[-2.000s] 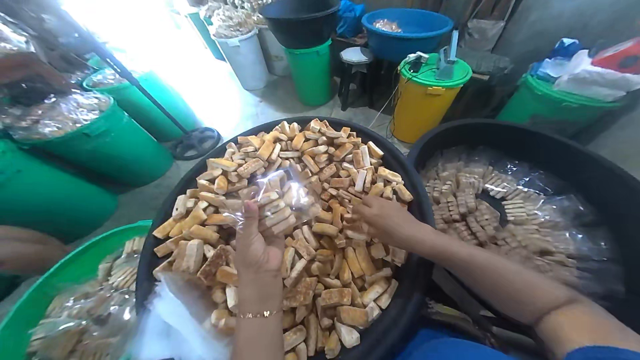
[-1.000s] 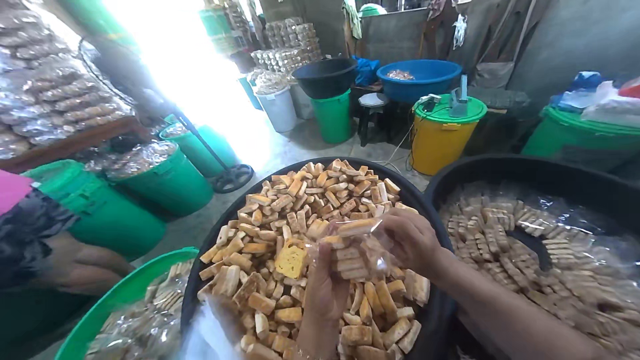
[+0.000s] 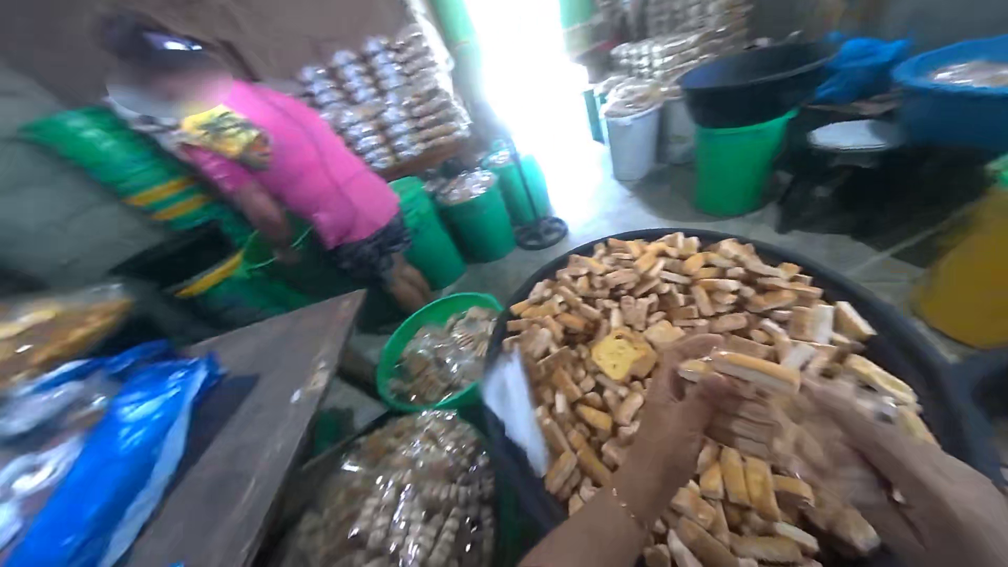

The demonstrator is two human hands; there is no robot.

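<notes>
A wide black tub (image 3: 906, 315) is heaped with toasted bread sticks (image 3: 630, 283). Over the heap, my left hand (image 3: 685, 394) holds a clear plastic bag of bread sticks (image 3: 748, 417), with one stick (image 3: 752, 370) lying across its top. My right hand (image 3: 874, 441) is blurred at the bag's right side; its fingers touch the plastic, but their exact grip is hard to make out. A yellow bread slice (image 3: 622, 354) lies on the heap left of my hands. White plastic (image 3: 516, 409) hangs over the tub's left rim.
A green tub (image 3: 386, 362) and a container of bagged bread (image 3: 409, 488) stand left of the black tub. Further left are a wooden table (image 3: 260, 394) and a blue plastic bag (image 3: 118, 457). A person in a pink shirt (image 3: 315, 157) bends over containers behind. Green bins (image 3: 480, 220) stand beyond.
The view has swung far to the left, bringing the table and the person into sight. Two seconds ago my right hand was down in the heap; now it is at the bag.
</notes>
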